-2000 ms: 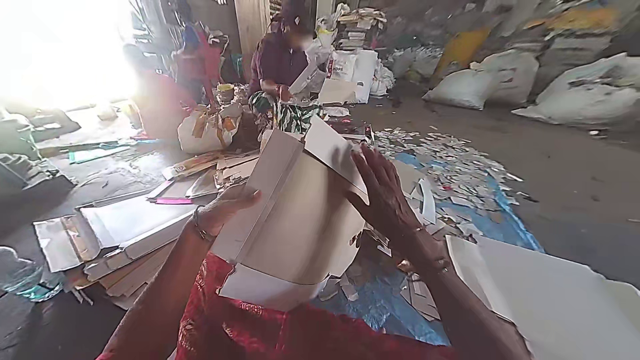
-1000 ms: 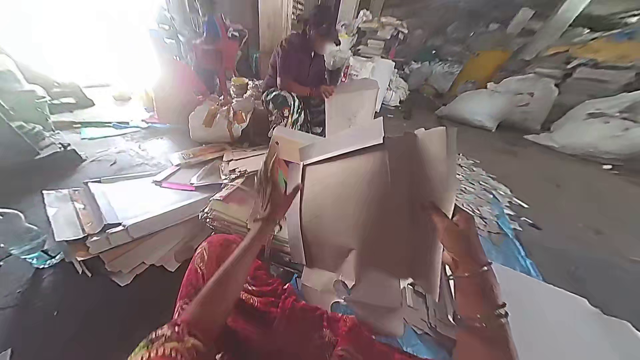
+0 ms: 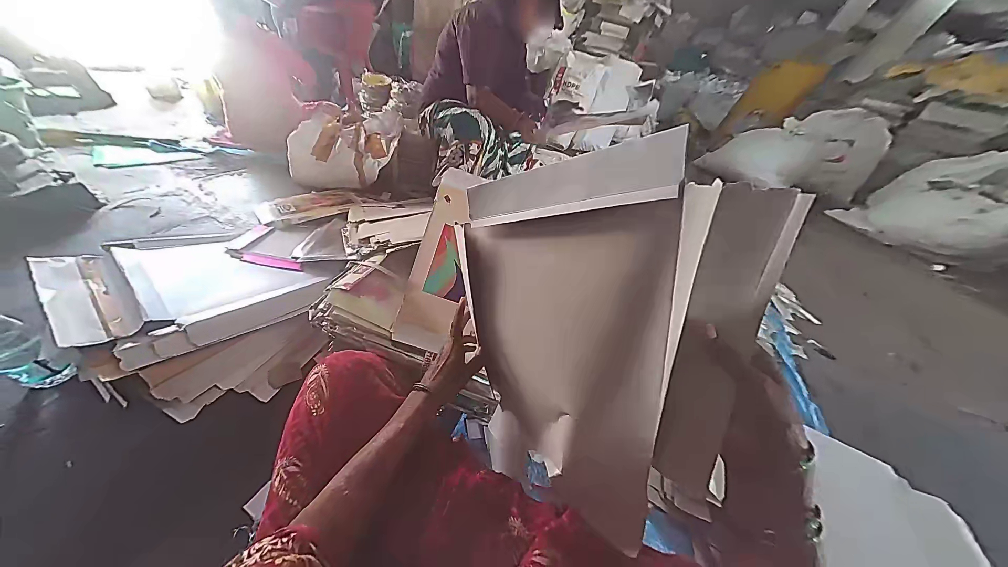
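Observation:
A large creased cardboard sheet (image 3: 575,315), grey-brown with folded flaps, stands open in front of me. My left hand (image 3: 457,358) holds its left edge, beside a side panel with a coloured print (image 3: 441,272). At the right, my right hand (image 3: 728,354) is dim and blurred against a second grey cardboard panel (image 3: 724,276), its fingertips near the panel's middle; it seems to grip that panel. Below the sheet, small paper scraps lie on a blue plastic sheet (image 3: 668,531). My lap is covered by red patterned cloth (image 3: 331,425).
Flattened cartons (image 3: 228,283) are piled at the left, beside a stack of cardboard (image 3: 358,303). A clear plastic container (image 3: 35,362) lies at the far left. Another person (image 3: 488,71) sits ahead. White sacks (image 3: 937,205) rest at the right; a white sheet (image 3: 882,504) lies lower right.
Two seconds ago the cardboard was partly folded between my hands; now it is spread wide and upright. My right hand has moved down and outward from its upper flap. The other person's raised board has been lowered.

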